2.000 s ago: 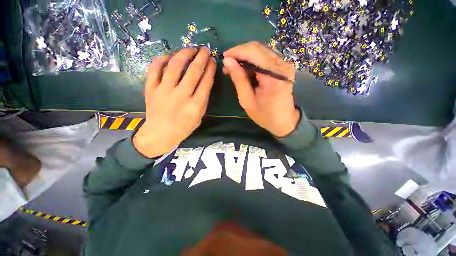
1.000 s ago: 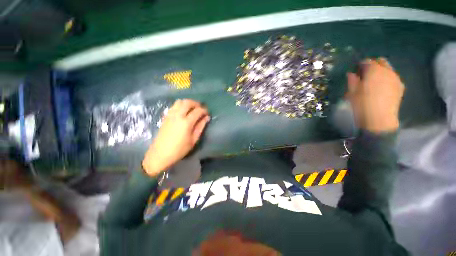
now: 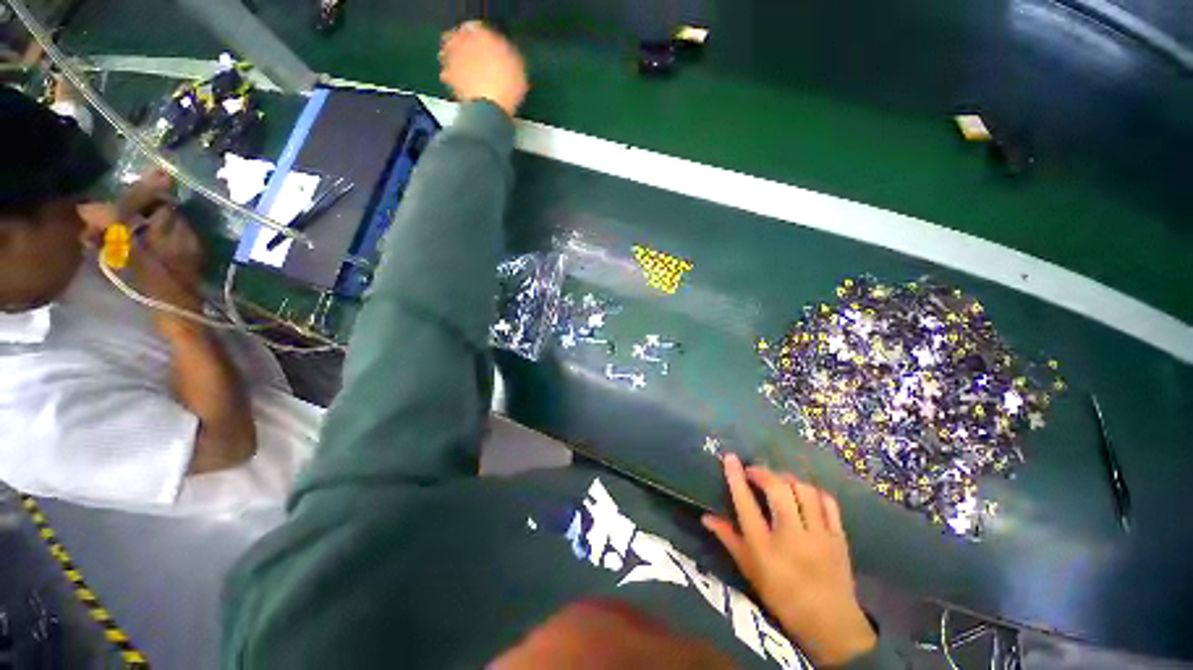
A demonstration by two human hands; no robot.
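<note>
My left hand [image 3: 484, 68] is stretched out over the near edge of the green belt, fingers curled and their tips hidden. My right hand [image 3: 795, 556] rests low on the bench with fingers spread, a fingertip beside a small silver flex part [image 3: 713, 446]. A wide pile of padded parts [image 3: 903, 393] lies beyond and right of it. The dark tweezers [image 3: 1109, 461] lie right of the pile. A grid of yellow pads [image 3: 661, 268] and a few loose parts [image 3: 639, 380] lie left of the pile. My left sleeve partly covers the clear plastic bag [image 3: 527, 308].
The green belt [image 3: 811, 144] beyond the white line carries spaced small black units [image 3: 657, 56]. A blue-black bench device [image 3: 334, 190] with cables and white paper stands left of my left arm. A person in white [image 3: 98, 406] is at the far left, near black parts [image 3: 209, 111].
The view has turned left. My left hand has moved from beside the bag out to the belt's edge. My right hand has moved from right of the pile to its near left side.
</note>
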